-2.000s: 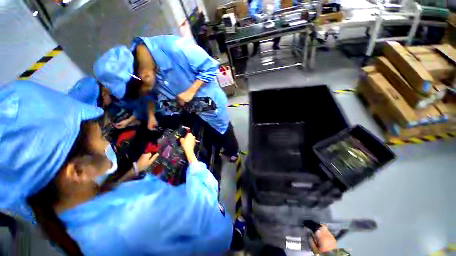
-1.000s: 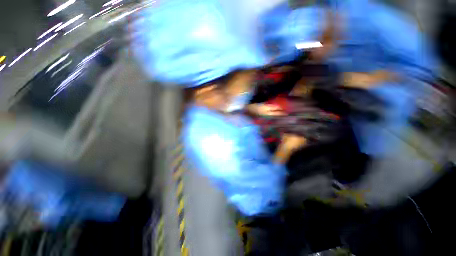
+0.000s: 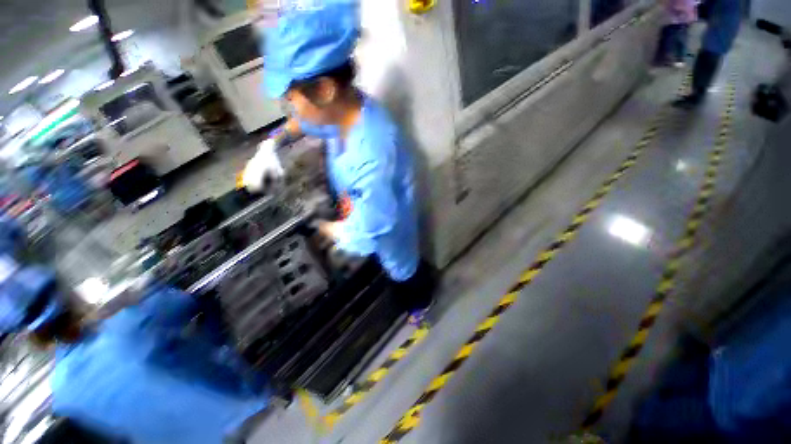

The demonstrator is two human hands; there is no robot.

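Neither of my hands is in the picture. Nearest in front is the soldering line, tilted in the view. A dark grey pallet with rectangular cut-outs (image 3: 290, 276) lies beside the light metal conveyor rails (image 3: 247, 247). A stack of long dark bars, perhaps pallets seen edge-on (image 3: 334, 347), stands below it near the floor. A person in blue with a white glove (image 3: 263, 166) stands at the rails. The picture is partly blurred.
Another person in blue (image 3: 152, 368) bends at the lower left. A large light machine housing (image 3: 538, 113) stands behind the line. Yellow-black tape (image 3: 512, 299) runs along the grey floor. Blue clothing (image 3: 759, 373) shows at the lower right. People stand far off at the top right.
The view has swung away from the coworkers around the red-lined bin and the large black bins to the conveyor line and walkway. The hand seen at the bottom earlier is out of view.
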